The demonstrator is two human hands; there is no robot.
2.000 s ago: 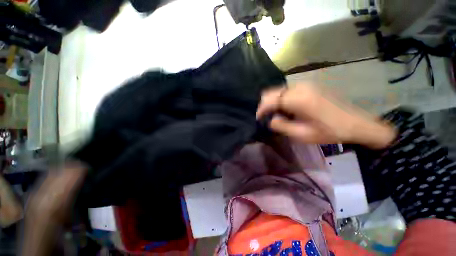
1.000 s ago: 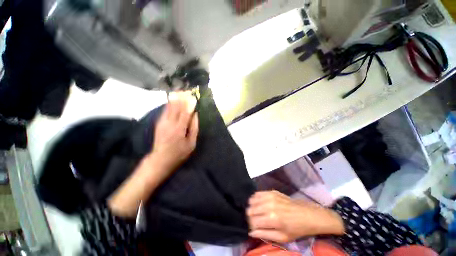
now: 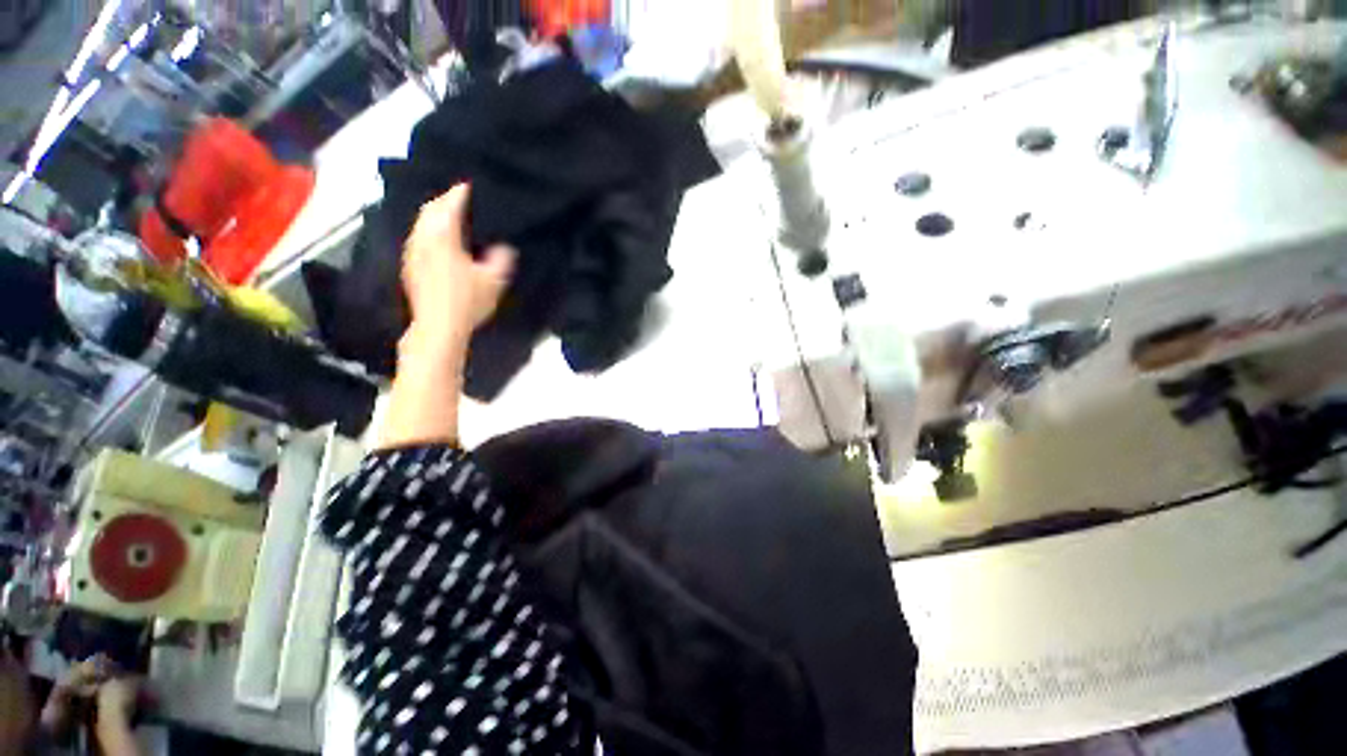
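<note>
A black garment piece (image 3: 753, 569) lies spread on the white table, its upper right corner beside the presser foot (image 3: 953, 465). My left hand (image 3: 455, 273) is over a heap of black cloth (image 3: 554, 192) at the back left, thumb and fingers apart; whether the fingertips touch the cloth is unclear. My right hand is not in view. The pale sewing machine head (image 3: 1019, 222) stands at the right. A narrow black tape (image 3: 1034, 529) crosses the lit bed (image 3: 1152, 458) from the right.
A printed ruler (image 3: 1034, 679) runs along the table's front edge. Dark blocks and strips (image 3: 1270, 428) sit at the far right. At the left are a pale machine with a red disc (image 3: 138, 557), a white tray (image 3: 284, 569), an orange-red item (image 3: 229, 192) and another person's hands (image 3: 101, 697).
The view has swung left. My left hand has left the cloth near the needle and reached to the back-left heap. My right hand, earlier on the garment's lower edge, has gone out of view.
</note>
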